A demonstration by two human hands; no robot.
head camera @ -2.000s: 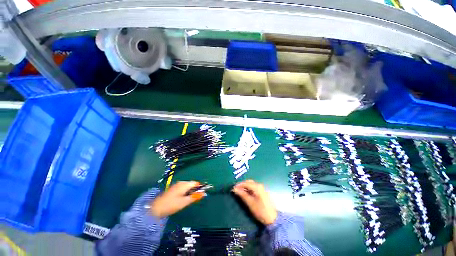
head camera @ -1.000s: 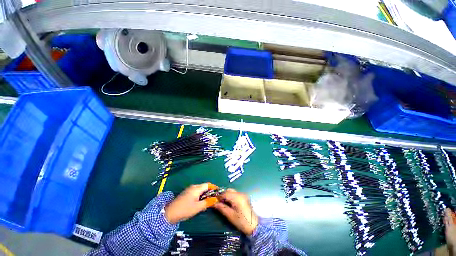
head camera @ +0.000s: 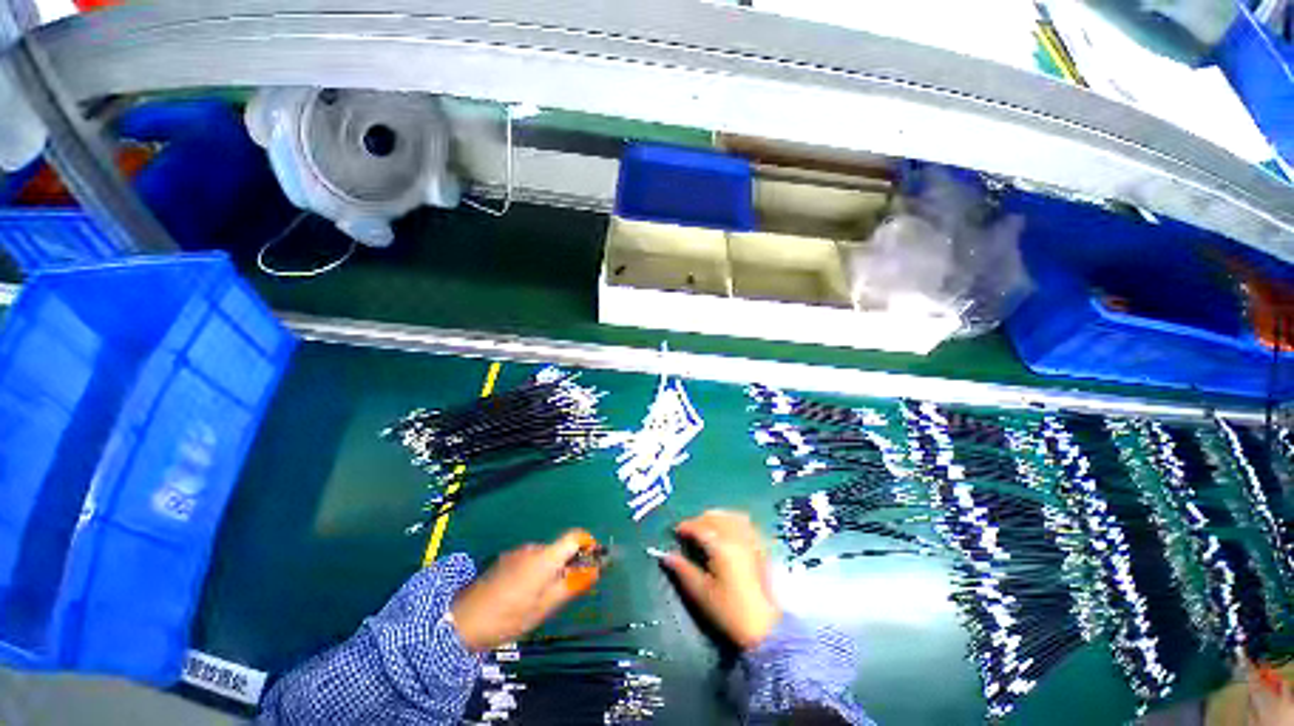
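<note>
My left hand (head camera: 522, 589), with orange finger cots (head camera: 581, 563) on its fingertips, holds a few dark cable leads whose ends show at the fingers. My right hand (head camera: 728, 579) is just to the right, apart from it, with a small pale-tipped piece (head camera: 659, 552) pinched at thumb and finger. A bundle of black cable leads (head camera: 497, 421) lies on the green mat above my left hand. White sleeves (head camera: 660, 448) lie in a loose pile right of it. More leads (head camera: 568, 684) lie between my forearms, partly hidden at the bottom edge.
Rows of sleeved leads (head camera: 965, 553) cover the right. A blue bin (head camera: 142, 468) stands left. Behind the metal edge are a round fan-like housing (head camera: 372, 156), a cream tray (head camera: 766, 319), a plastic bag (head camera: 944, 255) and another blue bin (head camera: 1135, 341). Another person's hand (head camera: 1260, 692) shows at lower right.
My hands came together, then moved apart again, the right one to the right. The view has shifted, so the bench items sit further left. Another person's hand has come in at the right edge.
</note>
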